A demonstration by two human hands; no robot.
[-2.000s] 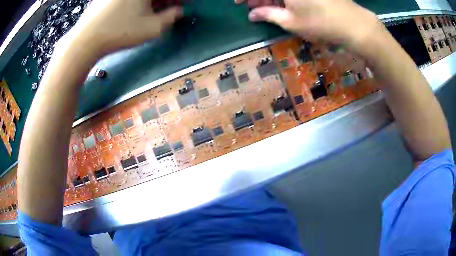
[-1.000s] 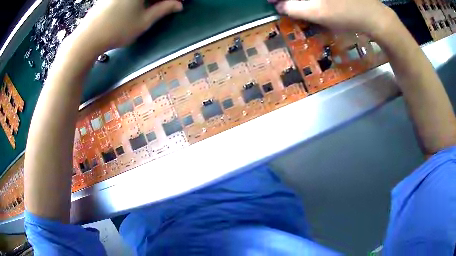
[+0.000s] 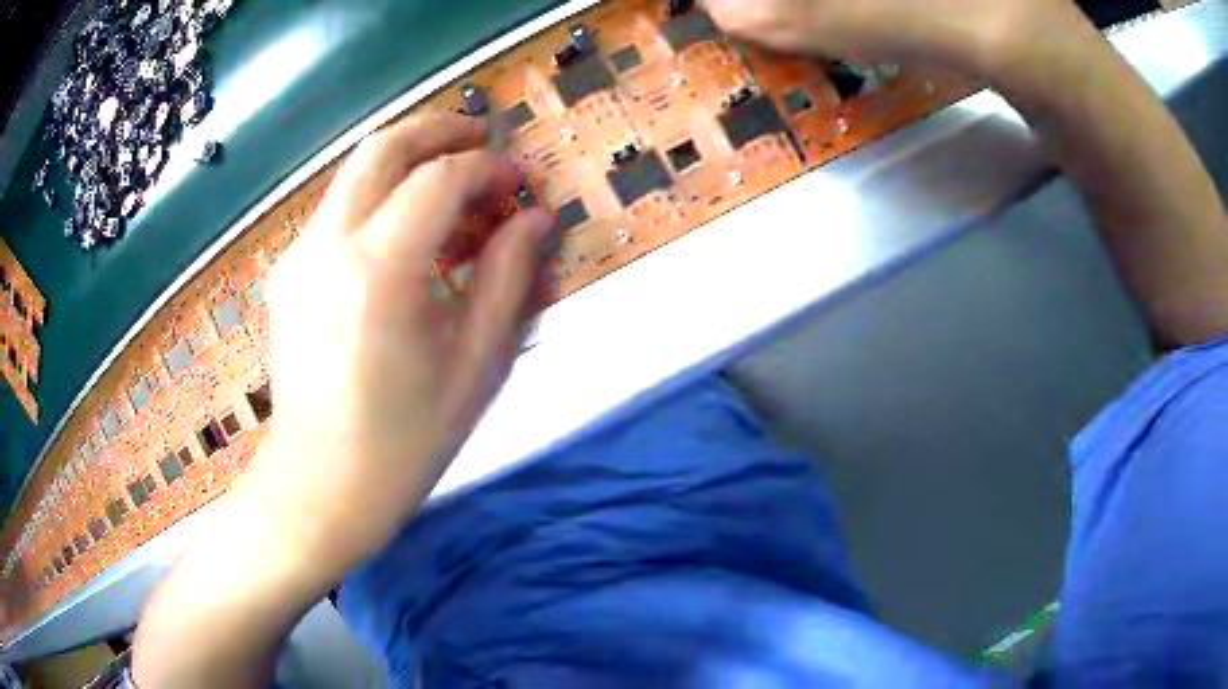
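Orange-brown circuit board panels (image 3: 673,108) lie end to end in the track, with rectangular cut-outs. Small black components (image 3: 628,156) stand on them at several cut-outs. My left hand (image 3: 411,242) is over the boards left of centre, its thumb and fingers bent close together beside a small black component. Whether it holds anything is hidden by the fingers and blur. My right hand (image 3: 862,30) is over the far edge of the boards at the top right, partly cut off by the picture's edge. Its fingertips are not clear.
A heap of black and silvery parts (image 3: 128,115) lies on the green mat (image 3: 290,101) at the upper left. A loose board piece (image 3: 19,330) lies at the far left. The wide silver rail (image 3: 673,289) runs along the near side, above my blue-clothed lap.
My left hand has come down from above the green mat onto the boards. My right hand stays near the boards' far edge. The view has shifted, so the boards appear higher.
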